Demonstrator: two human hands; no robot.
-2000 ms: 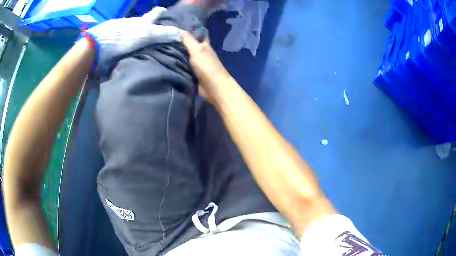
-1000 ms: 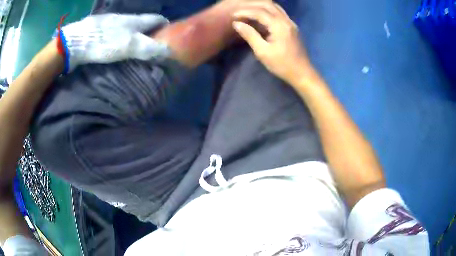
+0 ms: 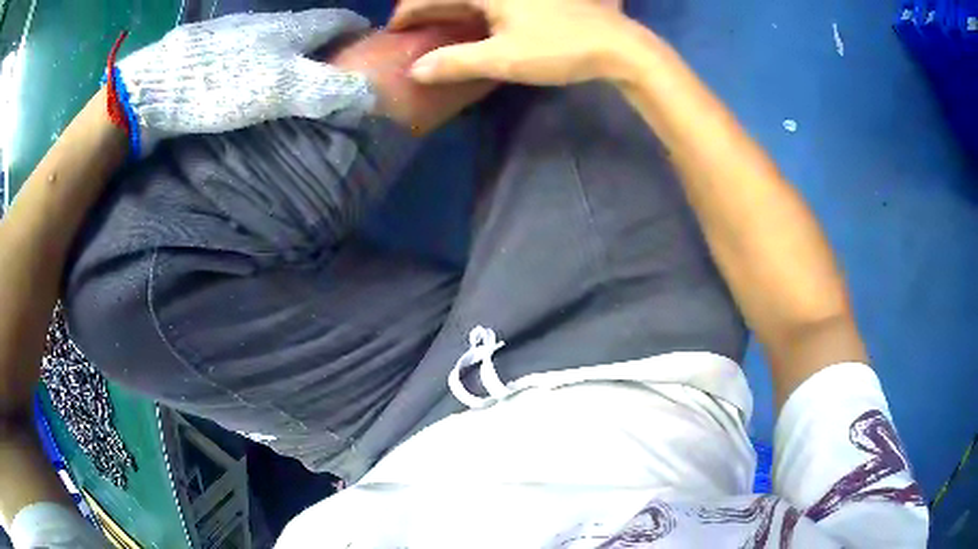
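My left hand (image 3: 241, 75), in a white knitted glove with a red-and-blue cuff, rests at the knee of the grey trousers (image 3: 268, 290), by the pulled-up leg. My right hand (image 3: 525, 43) is bare and lies on the bare lower leg (image 3: 402, 80), its thumb pointing left across the skin. Its other fingers are partly cut off by the top edge. The glove's fingertips lie against the bare leg. Neither hand shows a work part in it.
A heap of small dark-and-silver fittings (image 3: 86, 402) lies on the green bench (image 3: 139, 429) at the lower left. Blue crates (image 3: 949, 64) show at the upper right. The blue floor (image 3: 858, 214) has small white scraps on it.
The leg has been drawn up and bent since the oldest frame, and the fittings heap has come into view. In the last second my right hand has moved left along the bare leg.
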